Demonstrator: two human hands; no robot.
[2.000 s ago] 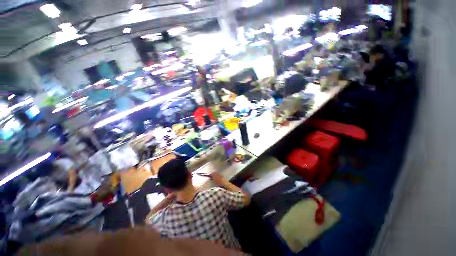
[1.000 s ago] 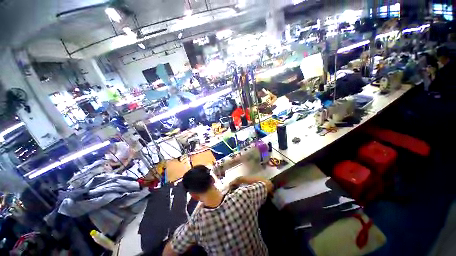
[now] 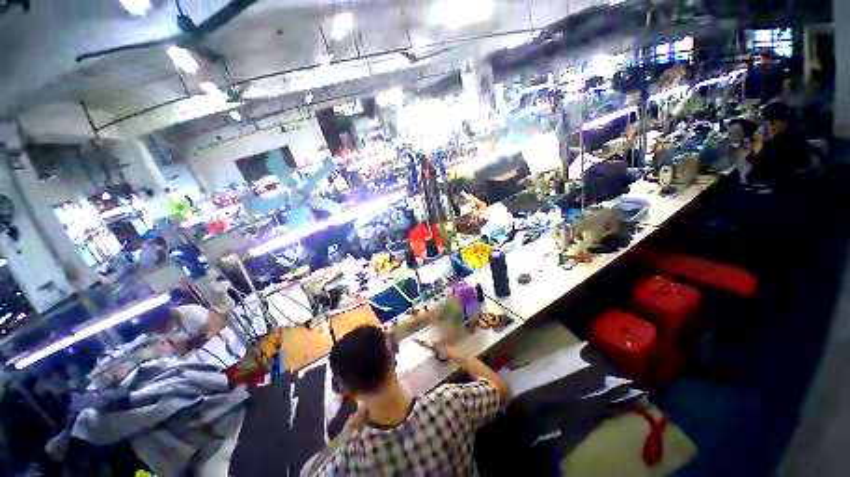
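Observation:
Neither of my hands is in view. Nearest in front is a person in a checked shirt (image 3: 419, 430), seen from behind and above, at a white table (image 3: 536, 296). Dark cut panels (image 3: 280, 424) lie left of the person. The person's right hand is by a pale sewing machine (image 3: 438, 321), near a small dark item too blurred to name. The other hand is hidden by the body. Scissors (image 3: 489, 320) and a dark upright cylinder (image 3: 500, 273) are right of the machine. A purple cone (image 3: 469, 299) stands beside it.
A side stack (image 3: 559, 387) of dark and white pieces with a red strap (image 3: 653, 436) is at right. Red stools (image 3: 623, 335) stand beyond it. A grey garment pile (image 3: 163, 410) is at left. Brown boards (image 3: 303, 347) and a yellow basket (image 3: 477, 254) are behind.
The view has swung and steadied. A blurred brown shape along the bottom edge in the earliest frame is gone. The person's left arm has drawn in from the lower left.

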